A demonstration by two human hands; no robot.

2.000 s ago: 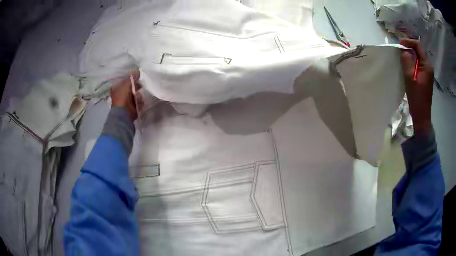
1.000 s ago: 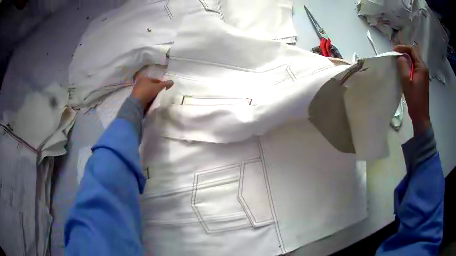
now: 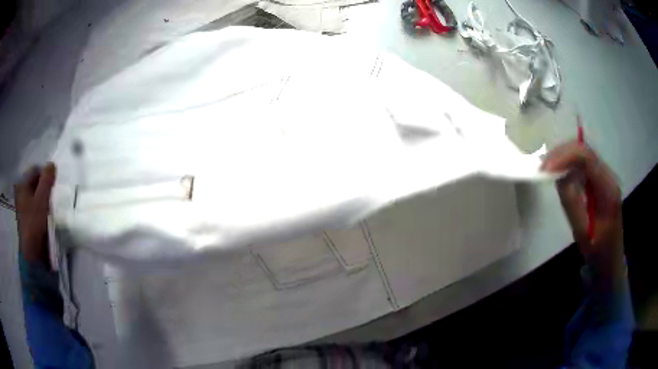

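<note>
A large white garment panel point(image 3: 288, 144) is stretched between my two hands, blurred and overexposed, with a narrow stitched welt rectangle near its left end. My left hand point(image 3: 36, 209) grips its left end at the picture's left side. My right hand point(image 3: 588, 191) pinches its right corner and also holds a thin red pencil point(image 3: 591, 209) upright. Below it another white panel point(image 3: 447, 238) lies flat on the table, with a double stitch line and part of a stitched patch pocket showing; the held panel covers the rest.
Red-handled scissors point(image 3: 433, 16) lie at the top, their blades out of view. Crumpled white scraps point(image 3: 523, 61) lie beside them. More white cloth point(image 3: 123, 43) lies at the far left. The table's curved edge point(image 3: 570, 243) runs along the lower right.
The held panel has come down and towards me, spread wider over the lower panel. My left hand has moved far left and down; my right hand has moved down. The view has shifted.
</note>
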